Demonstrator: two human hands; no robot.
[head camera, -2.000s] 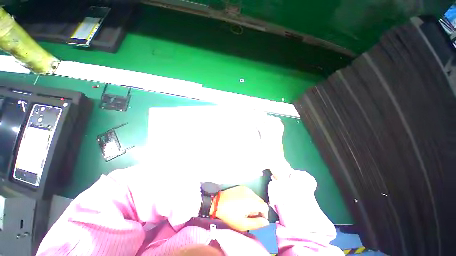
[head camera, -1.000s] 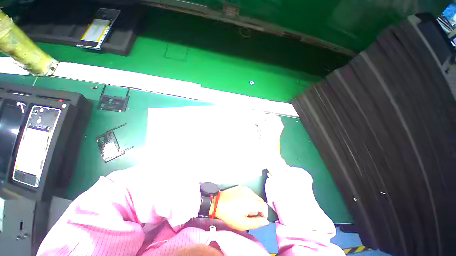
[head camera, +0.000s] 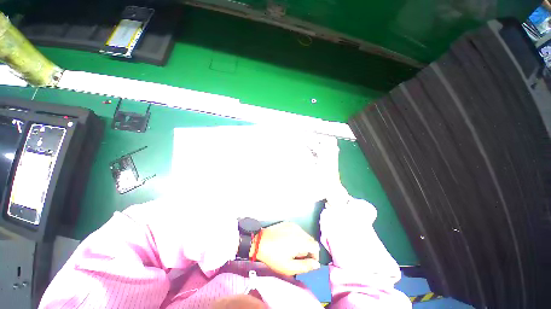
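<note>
White paper sheets (head camera: 241, 169), overexposed with no print readable, lie flat on the dark green mat in front of me. My left hand (head camera: 287, 247), with a black round-faced band and a red cord at the wrist, rests curled at the near edge of the paper; nothing shows in it. My right hand (head camera: 326, 160) lies on the right side of the paper, washed out by glare, so its fingers and anything in them cannot be made out. Two small black frames with thin ends, one farther back (head camera: 131, 121) and one nearer (head camera: 125, 175), lie left of the paper.
A black fixture (head camera: 81, 163) at left holds a phone unit (head camera: 37, 175). A tall ribbed black tray stack (head camera: 459, 163) stands at right. Beyond the white rail (head camera: 205, 99), a black line tray (head camera: 66, 36) with an open phone (head camera: 128, 33) lies on the green belt. A yellow-wrapped post (head camera: 24, 54) stands at left.
The line tray and its phone have moved right along the belt. My hands have stayed in nearly the same place; the view has shifted slightly.
</note>
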